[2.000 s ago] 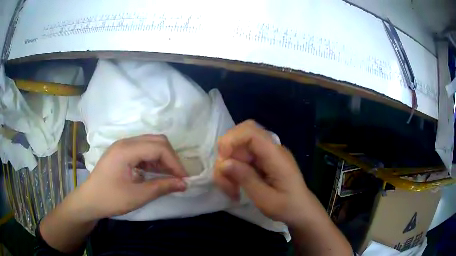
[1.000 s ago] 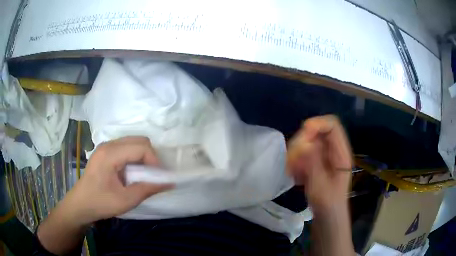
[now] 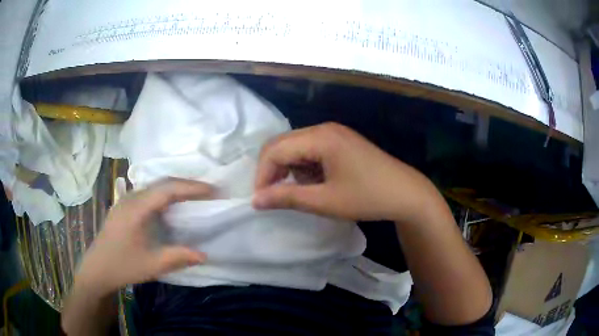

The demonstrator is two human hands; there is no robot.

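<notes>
A large white garment part (image 3: pixel 203 125) lies bunched on my lap, its far end reaching the table edge. My right hand (image 3: pixel 309 174) pinches a folded edge (image 3: pixel 230 205) of the white cloth between thumb and fingertips, near the middle of the lap. My left hand (image 3: pixel 148 230) is at the left end of that edge, slightly blurred, with thumb and fingers spread apart over the cloth. Whether its fingers touch the cloth cannot be told. No tool is visible in either hand.
A white worktable (image 3: pixel 263 36) with printed scale lines spans the top, with thin metal snips or tweezers (image 3: pixel 531 59) at right. White cloth (image 3: pixel 66 157) hangs over a yellow-rimmed rack (image 3: pixel 79 113) at left. A cardboard box (image 3: pixel 542 275) stands at lower right, beside a yellow-wrapped bar (image 3: pixel 558 226).
My right hand has come back from the right and now pinches the cloth edge. My left hand has released its pinch and opened. The folded cloth now lies flatter across the lap.
</notes>
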